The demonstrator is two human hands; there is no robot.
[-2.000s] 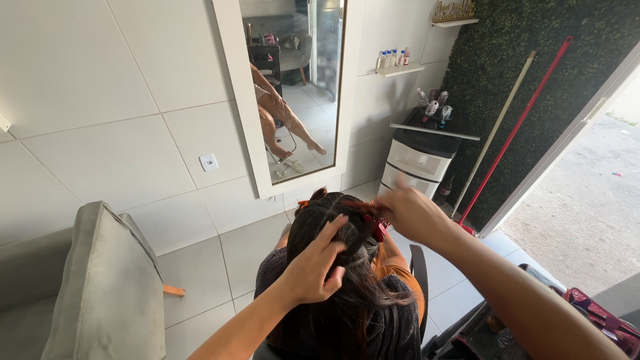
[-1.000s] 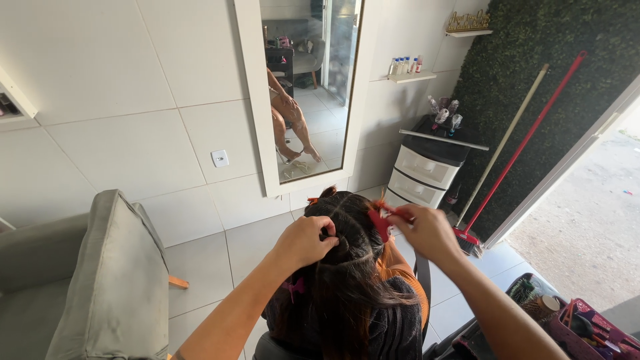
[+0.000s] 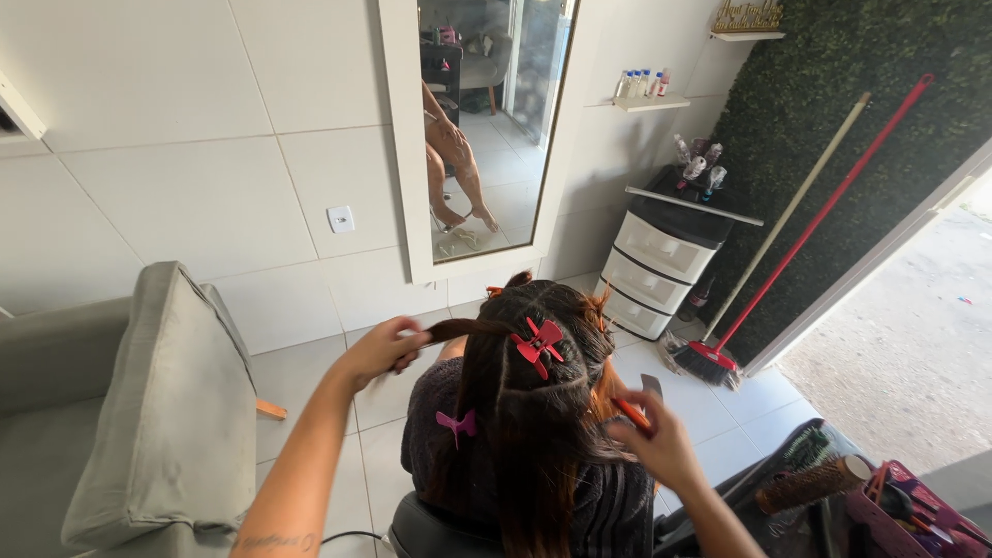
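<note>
A seated person's dark hair (image 3: 535,434) is parted into sections, seen from behind and above. My left hand (image 3: 387,349) is closed on a strand of hair (image 3: 465,328) pulled out to the left of the head. My right hand (image 3: 655,442), to the right of the head, holds an orange hair tool (image 3: 634,415), perhaps a clip or comb; its far end is hidden. A red butterfly hair clip (image 3: 537,346) sits on the crown, and a pink clip (image 3: 456,423) hangs at the lower left hair. Orange clips (image 3: 494,291) hold hair near the front.
A grey armchair (image 3: 170,403) stands at left, a framed mirror (image 3: 403,155) on the wall ahead. At right are a drawer unit (image 3: 659,248), a red broom (image 3: 821,209) and a second pole. A round hairbrush (image 3: 814,484) and a pink basket (image 3: 872,511) lie at lower right.
My left hand has moved left, away from the head, with a strand in it. My right hand has left the top of the head for its lower right side. The red clip now sits on the crown.
</note>
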